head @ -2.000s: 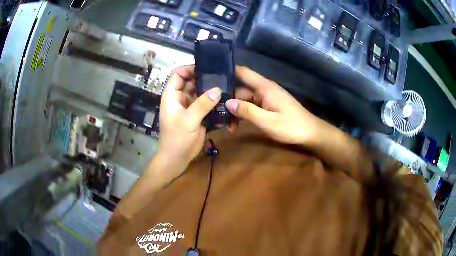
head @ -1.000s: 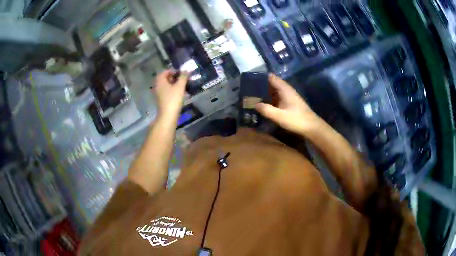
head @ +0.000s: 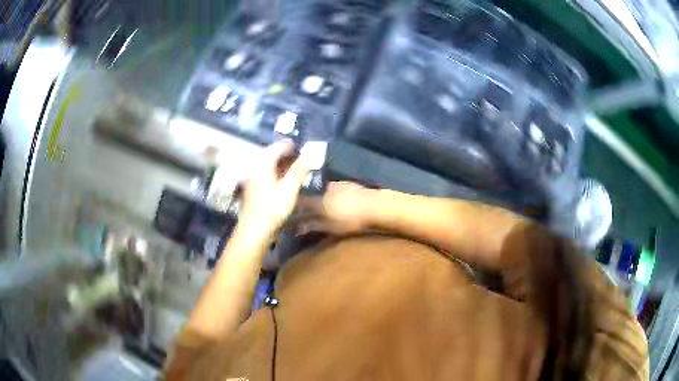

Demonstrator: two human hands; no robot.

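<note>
The view is blurred. My left hand [head: 272,186] holds a keypad phone [head: 314,158] by its side, its pale screen showing at the fingertips. My right hand [head: 341,208] is just below and to the right of it, close to my body; blur hides its fingers and whether it holds something. A black phone fixture [head: 195,223] sits on the test machine's grey-white bed [head: 126,186], left of my left hand. A clear phone tray [head: 257,119] with phones in its pockets lies directly beyond my hands.
A second clear tray [head: 417,141] with phones stands right of the first on the dark green bench. A white desk fan [head: 593,213] is at the right. A green-lit thing [head: 645,266] shows at the far right edge. Blurred machine parts fill the lower left.
The view has swung back toward the trays. My left hand has left the fixture and now has a phone with a pale screen. My right hand has come in lower, near it.
</note>
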